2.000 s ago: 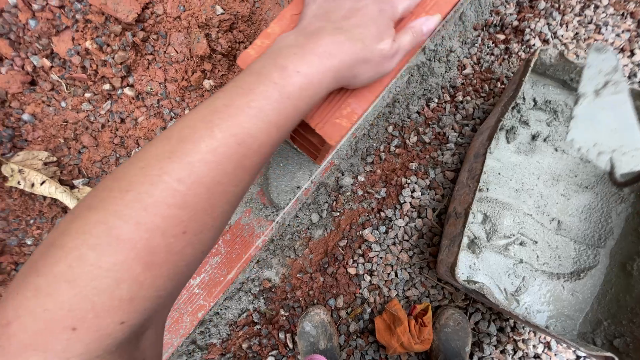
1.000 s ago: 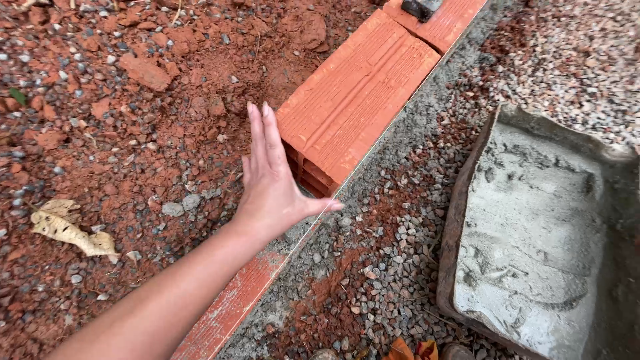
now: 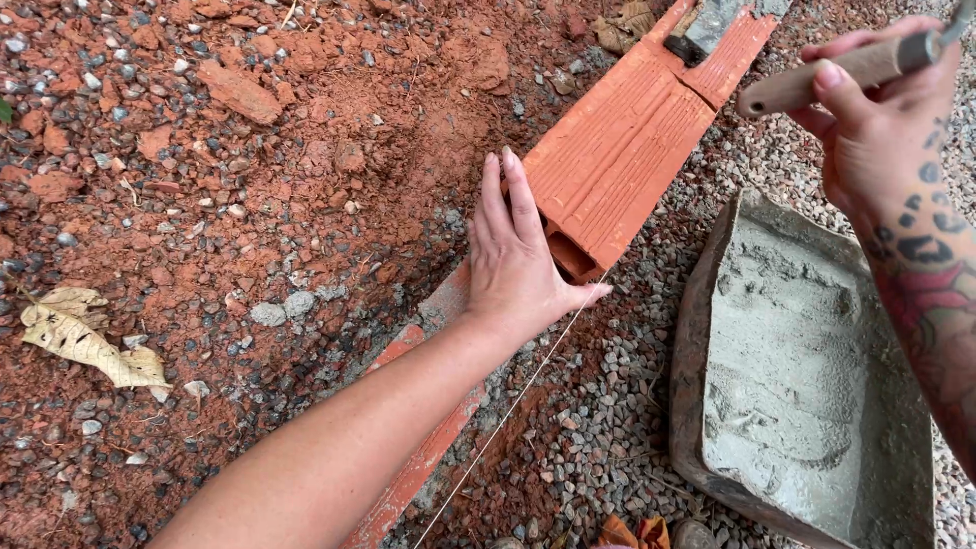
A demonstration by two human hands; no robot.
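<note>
My left hand (image 3: 518, 267) lies against the near hollow end of a red clay block (image 3: 621, 160), fingers spread along its left corner and thumb by a taut white string (image 3: 507, 415). My right hand (image 3: 877, 114), at the upper right, grips the wooden handle of a trowel (image 3: 839, 76); its blade is out of view. Beyond the block, a second clay block (image 3: 732, 61) carries a grey, mortar-smeared tool or object with a black end (image 3: 701, 34). Under my left forearm runs a lower course of red block (image 3: 427, 457) with mortar on it.
A worn tub (image 3: 690, 381) of wet grey mortar (image 3: 785, 358) stands on gravel at the right. Red soil with stones (image 3: 305, 191) lies left of the blocks, with a dry leaf (image 3: 95, 335) on it. Shoe tips and an orange cloth or leaf (image 3: 633, 531) show at the bottom edge.
My left hand has moved from the top of the block to its near end. My right hand with the trowel has come into view at the upper right.
</note>
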